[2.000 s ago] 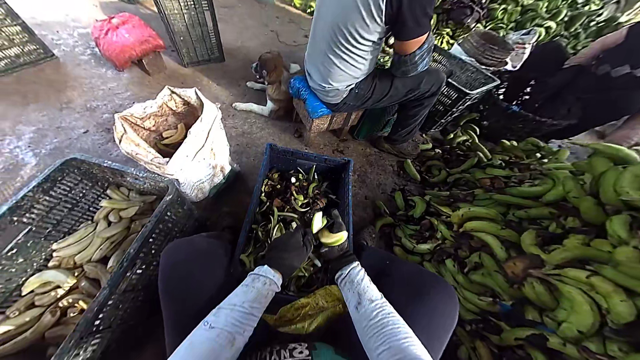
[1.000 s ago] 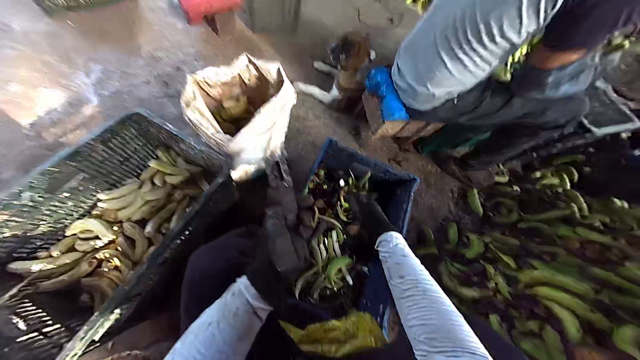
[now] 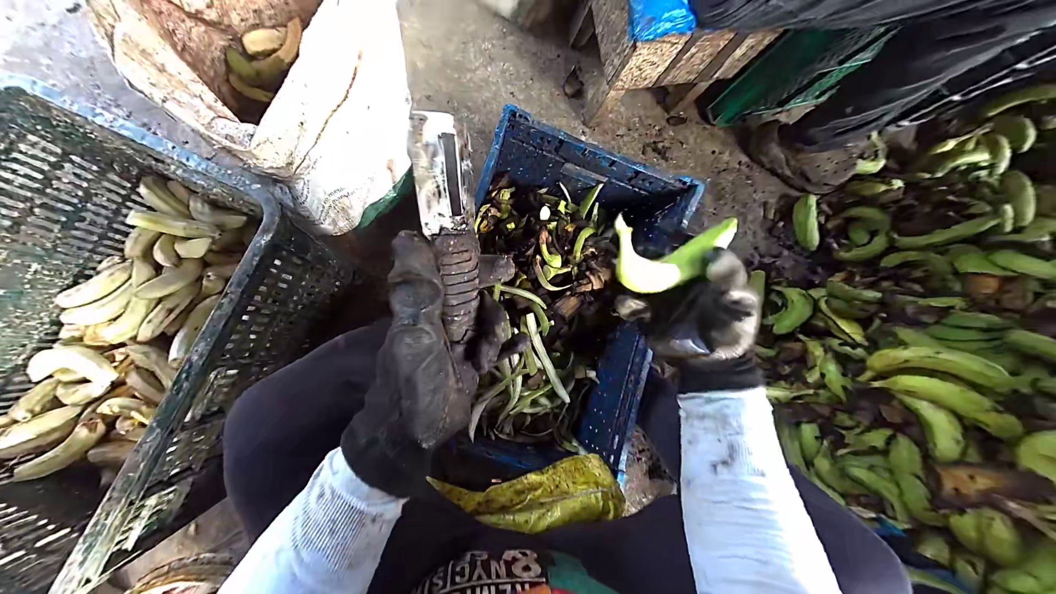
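Observation:
My left hand point(image 3: 429, 355), in a dark glove, grips the ribbed handle of a peeling tool or knife point(image 3: 441, 173); its light upper part points away from me, and which tool it is I cannot tell. In my gloved right hand point(image 3: 709, 318) is a partly peeled green plantain point(image 3: 660, 272), pale at its left part. Both hands are over the blue plastic crate point(image 3: 631, 388), the left at its left side and the right at its right side. Green and dark peels point(image 3: 536, 355) fill much of the crate. A yellow-green leaf or peel point(image 3: 544, 495) lies at its near end.
Peeled plantains point(image 3: 124, 289) lie in a dark plastic crate point(image 3: 264, 239) on the left. A white woven sack point(image 3: 330, 124) with some fruit stands behind it. Unpeeled green plantains point(image 3: 940, 371) cover the floor on the right. Beyond are a wooden stool point(image 3: 652, 62) and a seated person's leg.
My left hand has come up with the tool upright beside the crate. My right hand has lifted from the crate's inside with the plantain in it. The view has moved closer and lower.

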